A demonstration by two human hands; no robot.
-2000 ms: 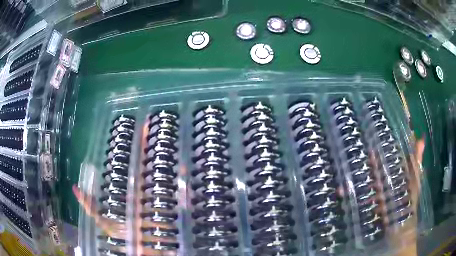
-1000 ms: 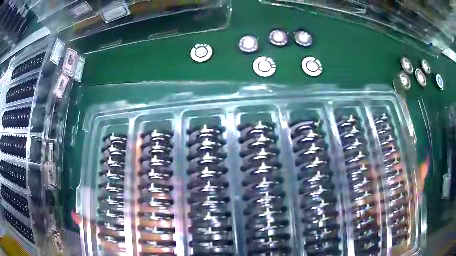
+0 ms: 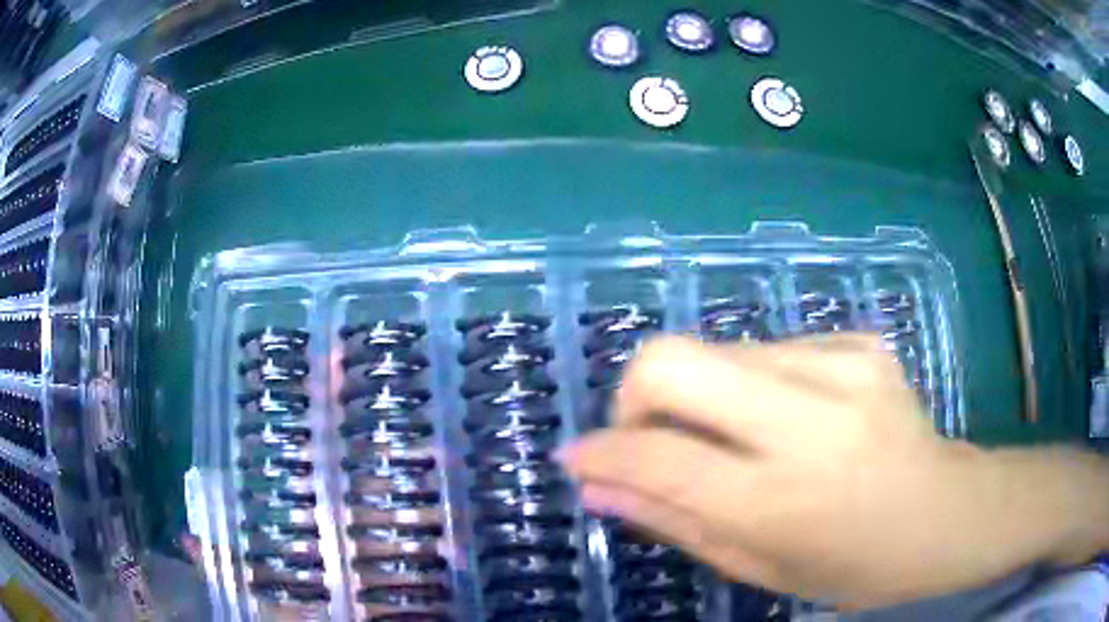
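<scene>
A clear blister tray [image 3: 487,261] with long channels of black-and-silver round parts [image 3: 517,425] fills the lower middle. My left hand [image 3: 395,498] shows blurred through the plastic under the tray's left part and holds the tray from below. My right hand [image 3: 778,468] is above the right-hand channels, coming in from the right edge, back of the hand up. Its fingers are bent and its fingertips are over the channels right of the middle. It is blurred, and I cannot tell if it holds a part. It hides much of the right-hand rows.
Several loose round parts [image 3: 658,101] lie flat on the green mat [image 3: 365,109] beyond the tray, with a smaller cluster [image 3: 997,147] at right. A brush's wooden handle [image 3: 1017,298] and thin tweezers [image 3: 1060,292] lie right of the tray. Stacked filled trays [image 3: 61,316] stand at left.
My right hand has left the underside of the tray's right part and is now above it. The loose parts first sit lower in view, then higher. My left hand stays under the tray.
</scene>
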